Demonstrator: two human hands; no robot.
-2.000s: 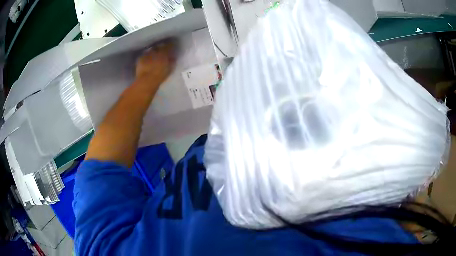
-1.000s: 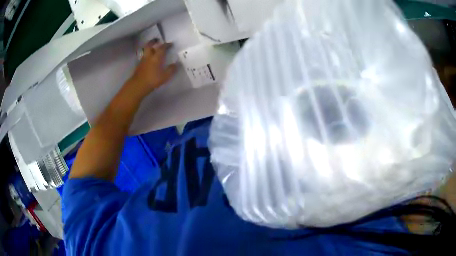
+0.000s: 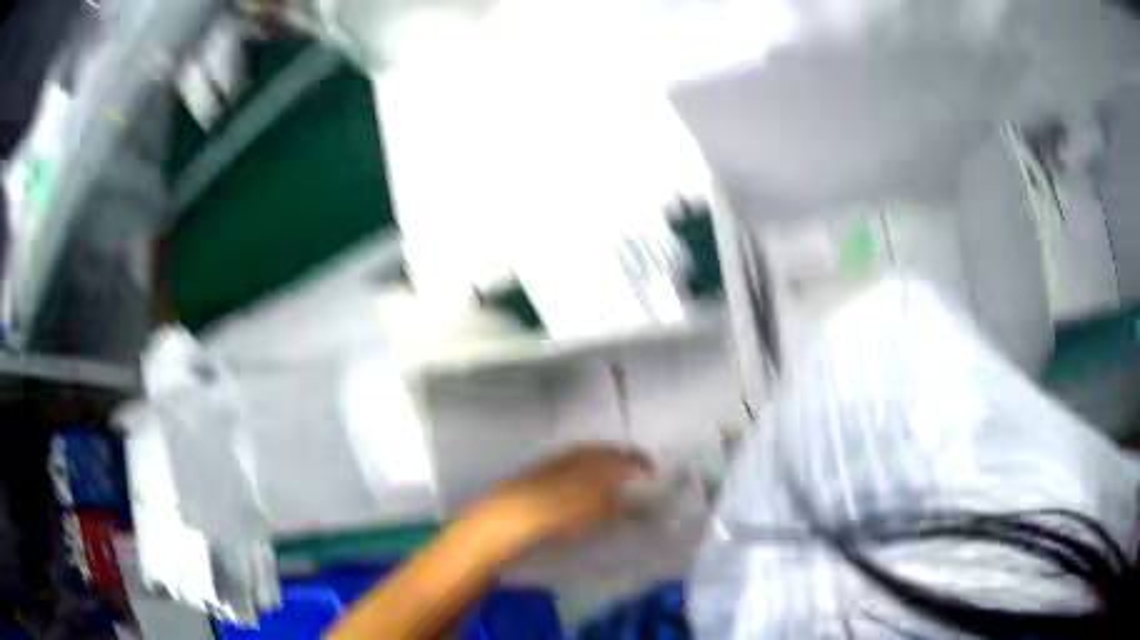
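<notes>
The large white ribbed wrapped unit [image 3: 913, 438] is at the lower right, in front of the boxes. Black cords cross in front of it. My left hand [image 3: 594, 481] is blurred, over the inside of an open white product box [image 3: 500, 413]; whether its fingers hold anything cannot be told. Another open white box [image 3: 838, 138] stands to the right, with a green mark at its bottom. My right hand is not visible; the wrapped unit hides much of that side.
The green bench top [image 3: 294, 188] shows at the upper left. Bright white wrapped items [image 3: 538, 150] lie behind the boxes. A blue tote [image 3: 306, 606] is below the bench edge. White ribbed inserts or cartons [image 3: 194, 488] stand at the left.
The view has tilted up and blurred, showing more bench. The wrapped unit sits lower and further right in the picture. My left hand appears lower and nearer the unit.
</notes>
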